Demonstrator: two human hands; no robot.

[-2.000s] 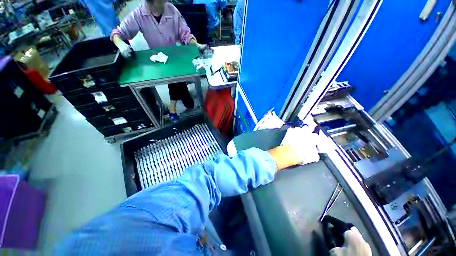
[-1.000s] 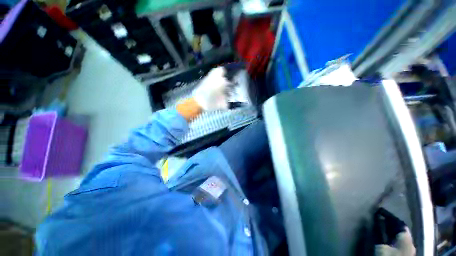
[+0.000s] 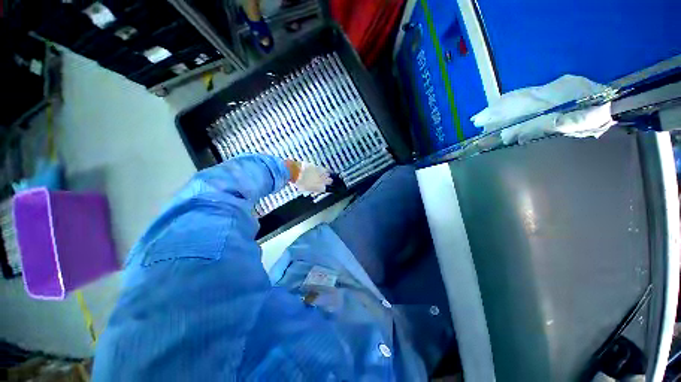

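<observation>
My left hand (image 3: 313,177), in a white glove, is low over the near side of the parts tray (image 3: 196,142), fingers pointing right. The large black tray holds dense rows of silvery parts (image 3: 299,112). A dark patch lies at the fingertips; I cannot tell if it is a part or bare tray, nor whether the hand grips anything. At the bottom right, a dark object (image 3: 618,357) shows by the bench edge with thin dark lines, perhaps tweezers (image 3: 635,313), beside it. My right hand is not visible there.
The grey-green bench (image 3: 552,246) with its pale near edge fills the right. A crumpled white cloth (image 3: 552,108) lies at its far corner by the blue panel (image 3: 552,45). A purple bin (image 3: 86,239) stands on the floor at left. A person's foot (image 3: 260,33) shows behind the tray.
My left hand has gone from the bench to the tray, now at its near side. The view has turned down and left. My right hand has left the picture at the bottom right.
</observation>
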